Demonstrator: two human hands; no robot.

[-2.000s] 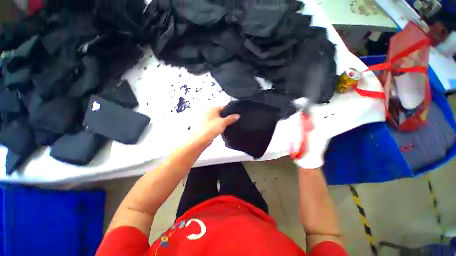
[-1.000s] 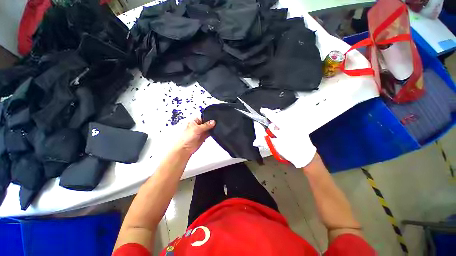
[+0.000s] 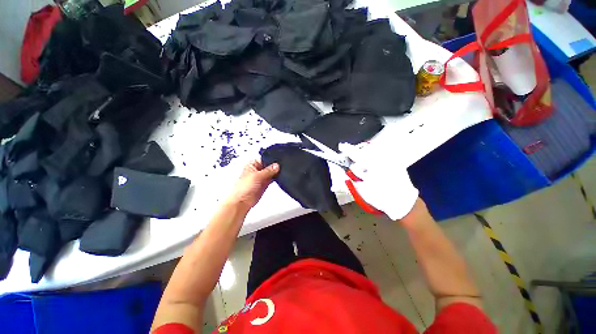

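My bare left hand [image 3: 253,182] pinches a black sewn piece [image 3: 302,175] by its upper left edge, over the table's front edge. My right hand [image 3: 387,189], in a white glove, holds red-handled scissors [image 3: 353,182]. Their silver blades are parted and point left at the top edge of the piece. Whether they touch the cloth I cannot tell. A large pile of black pieces [image 3: 294,65] lies behind. Another heap [image 3: 72,150] lies at the left, with a flat black piece with a small white logo [image 3: 150,193] at its right side.
Black clippings [image 3: 227,147] are scattered on the white table cover [image 3: 215,228]. A yellow-gold can [image 3: 429,77] and a red and clear bag [image 3: 513,65] are at the right. A blue bin [image 3: 477,171] holds grey-purple material. Another blue bin [image 3: 85,316] is at the lower left.
Since the first frame, both hands have brought the scissors and piece together. The scissors, blurred earlier, now show with parted blades. Over the last second the hands have moved little; the view has shifted slightly.
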